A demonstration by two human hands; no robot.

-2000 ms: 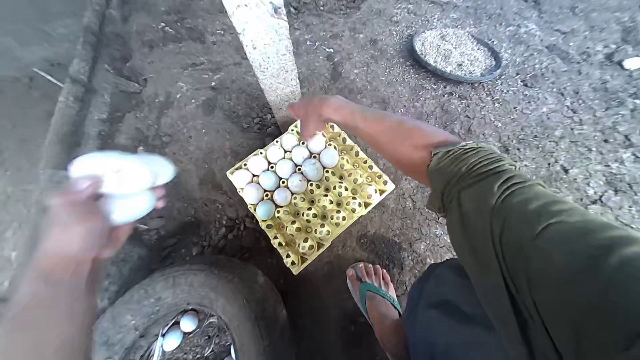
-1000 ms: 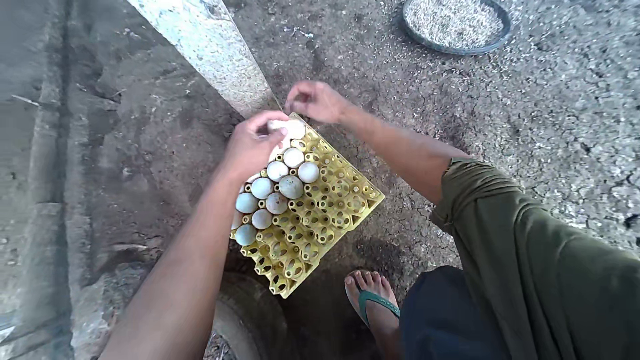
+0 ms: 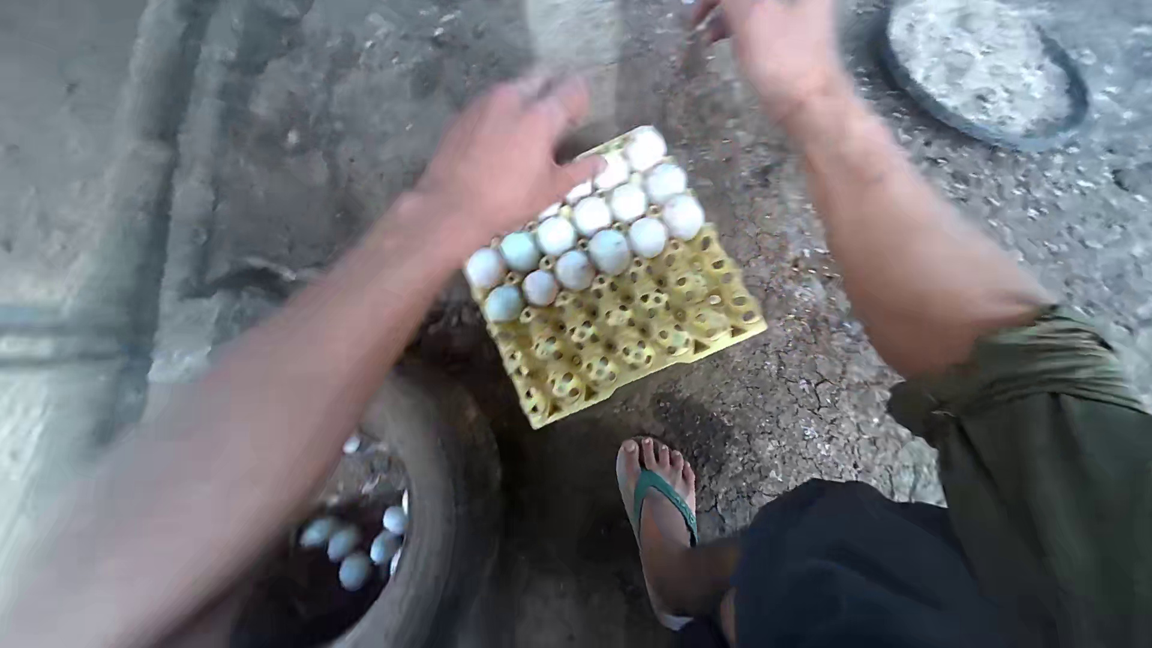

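A yellow plastic egg tray (image 3: pixel 630 337) lies on the ground, its far rows filled with pale white and bluish eggs (image 3: pixel 610 251), its near rows bare. My left hand (image 3: pixel 513 148), blurred, is over the tray's far left edge with fingers apart; its thumb is beside the eggs and nothing shows in it. My right hand (image 3: pixel 778 40) is beyond the tray to the upper right, at the frame's top edge, its fingers partly curled and cut off; whether it holds anything is unclear. More eggs (image 3: pixel 355 571) lie inside an old tire (image 3: pixel 450 513) at the lower left.
A shallow round pan (image 3: pixel 1071 99) of pale grain-like material sits at the upper right. A concrete post or slab (image 3: pixel 576 31) stands behind the tray. My foot in a green flip-flop (image 3: pixel 661 490) is just below the tray, on rough, cracked dirt ground.
The left hand carried eggs two seconds ago, then reached the tray's far corner; now it is off that corner with none showing. More eggs sit in the tray. The right hand has moved away from the tray.
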